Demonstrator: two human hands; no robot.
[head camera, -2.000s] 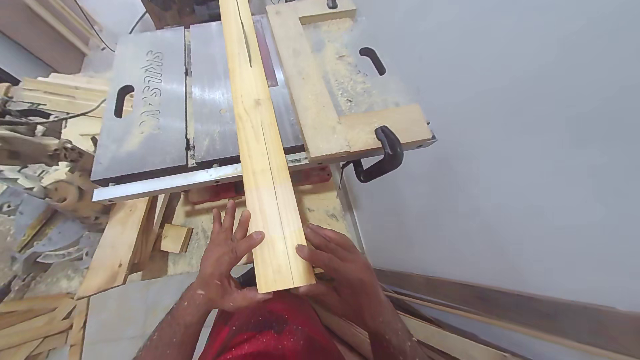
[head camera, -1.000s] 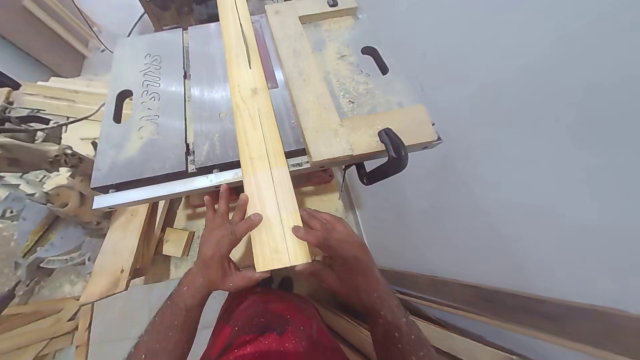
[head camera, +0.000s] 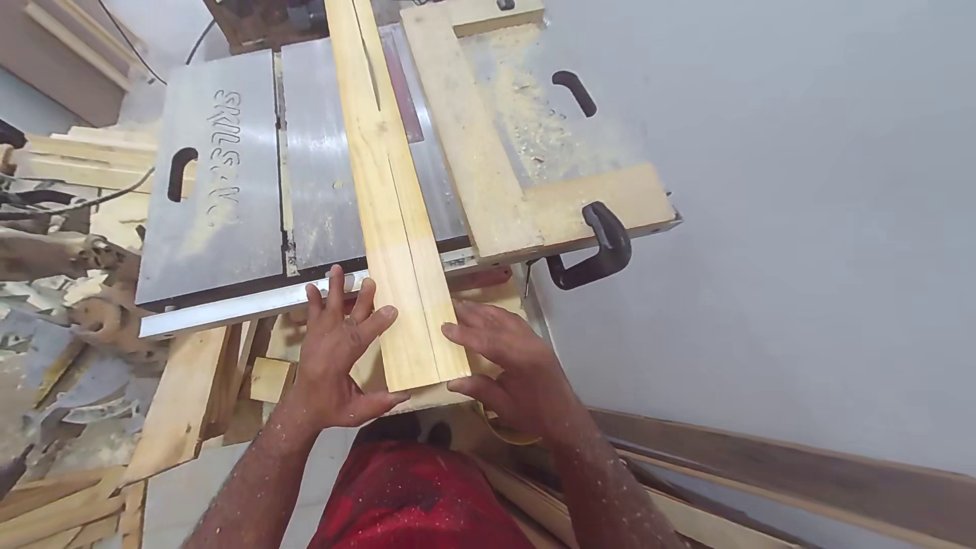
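A long pine board with a lengthwise line and a slit near its far end lies across the metal table of a table saw. Its near end juts out over the front rail. My left hand is at the board's left edge, fingers spread, the thumb by the near end's corner. At the right edge, my right hand has its fingers against and partly under the board, its thumb at the near end. The saw blade is not visible.
An L-shaped wooden fence lies on the table's right side, held by a black clamp. Wood offcuts are piled at left. Long boards lie along the wall at right.
The board and both hands have moved forward, away from me, so less of the board overhangs the front of the saw table.
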